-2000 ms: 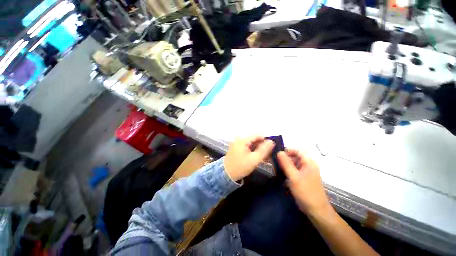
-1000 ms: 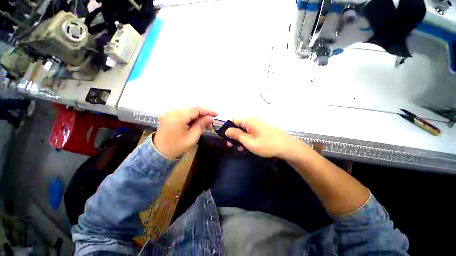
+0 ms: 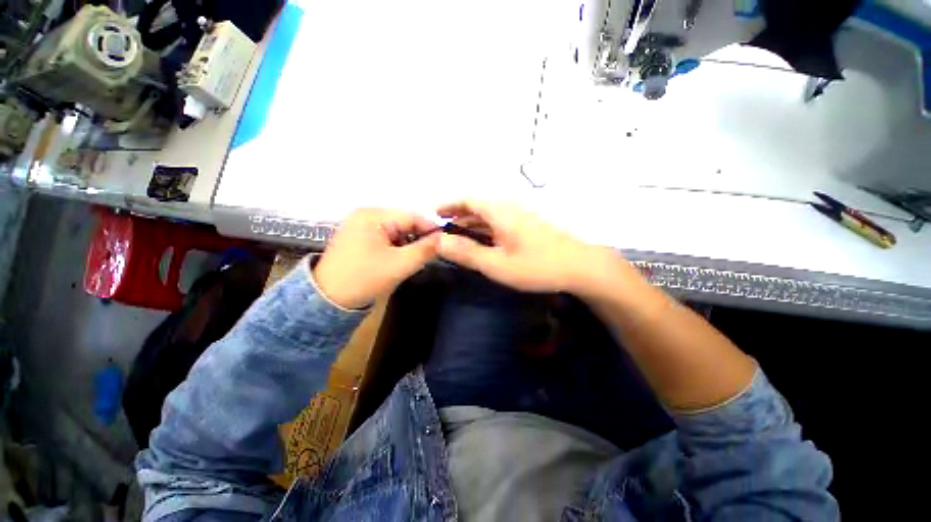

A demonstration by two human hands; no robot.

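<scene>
A small black strip (image 3: 447, 228) shows between the fingertips of both hands, just over the table's ruler-marked front edge. Only a little of it is visible; the fingers hide the rest. My left hand (image 3: 376, 255) pinches it from the left, thumb and forefinger together. My right hand (image 3: 516, 248) holds it from the right, with fingers curled over it. The fingertips of the two hands nearly touch.
The white table (image 3: 408, 112) has a white sewing machine (image 3: 653, 66) with black cloth (image 3: 806, 36) at upper right. Snips (image 3: 855, 219) lie at right. An older beige machine (image 3: 107, 51) stands at upper left, a red stool (image 3: 138, 260) below. A cardboard box (image 3: 316, 433) is beside my lap.
The view has turned down and to the right. The black strip was plainly visible between the hands; now the fingers cover most of it and the hands are closer together.
</scene>
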